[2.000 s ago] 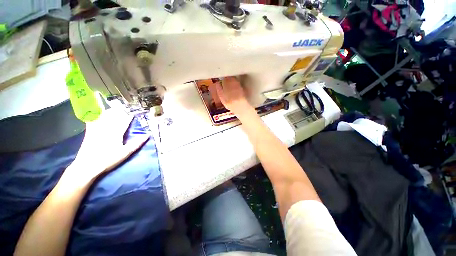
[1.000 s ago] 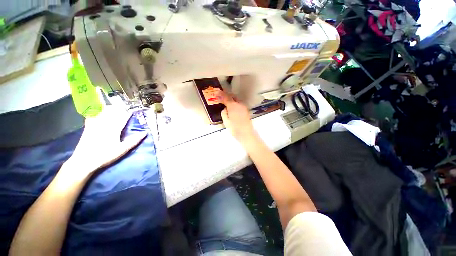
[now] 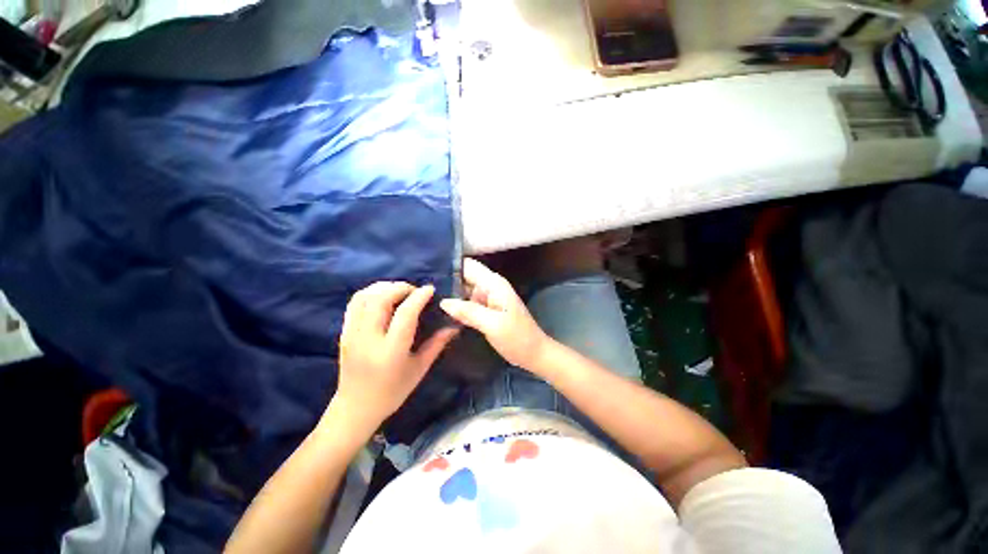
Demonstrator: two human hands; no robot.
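The navy garment point(image 3: 249, 206) with its shinier blue lining spreads over the table's left part and hangs down at the front. Its straight right edge point(image 3: 456, 195) runs from the brightly lit needle area at the top down to my hands. My right hand point(image 3: 504, 322) pinches this edge just below the table's front, between thumb and fingers. My left hand point(image 3: 379, 346) is beside it on the left, against the navy cloth, with fingers bent and thumb apart from them. The needle and presser foot are too glare-lit to make out.
A smartphone point(image 3: 633, 35) lies at the top of the white table point(image 3: 650, 141). Right of it are small dark-and-orange snips point(image 3: 796, 56) and black-handled scissors point(image 3: 912, 81). Dark grey cloth point(image 3: 867, 292) is piled at right, beside a reddish-brown chair part point(image 3: 764, 314).
The view has tilted down. My right hand has left the phone and now grips the garment edge. My left hand has moved from near the needle down to the edge's lower part. The phone screen looks dimmer.
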